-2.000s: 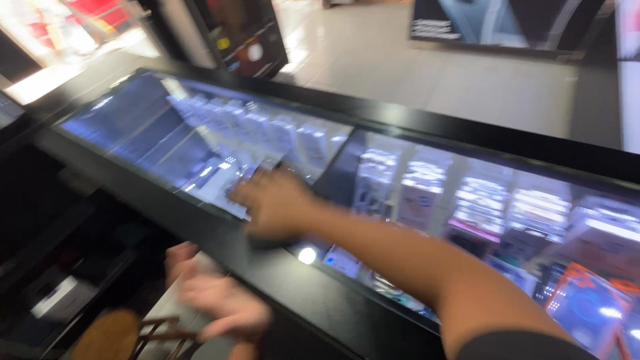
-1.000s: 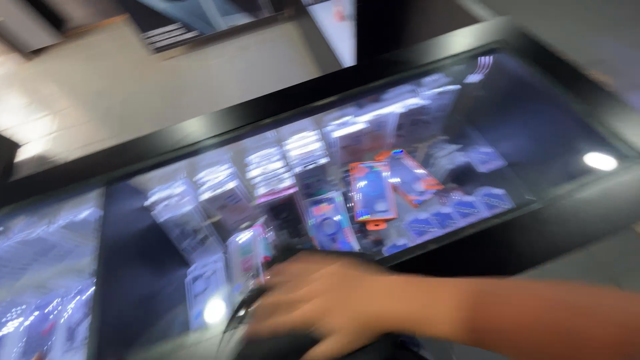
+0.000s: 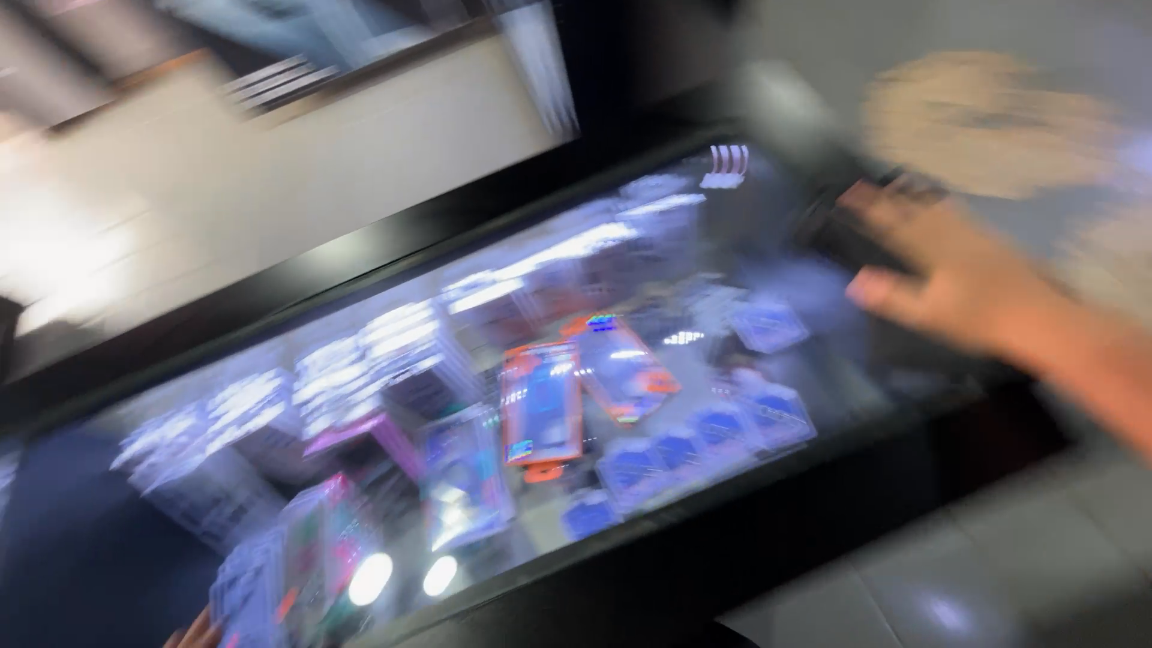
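Note:
My right hand (image 3: pixel 945 270) reaches in from the right edge, its fingers spread over the far right end of a glass-topped display counter (image 3: pixel 540 576). Beneath the fingers lies a dark, blurred thing (image 3: pixel 841 225), perhaps a cloth; whether the hand grips it is unclear. Of my left hand (image 3: pixel 193 633), only some fingertips show at the bottom left, by the counter's near side. Under the glass are orange-edged packages (image 3: pixel 543 405), several blue-and-clear packs (image 3: pixel 720 432), a pink-edged package (image 3: pixel 346 531) and rows of pale boxes (image 3: pixel 369 355).
A black frame (image 3: pixel 342 256) borders the glass. Pale floor (image 3: pixel 270 189) lies beyond it, with a dark display panel (image 3: pixel 315 45) at the top. A round tan shape (image 3: pixel 990 121), perhaps a stool seat, stands past the right end. Grey floor tiles (image 3: pixel 1017 576) show at lower right.
The view has swung toward the counter's right end. My right hand, over the middle of the glass before, is now at that end. The dark thing was under it one second ago too.

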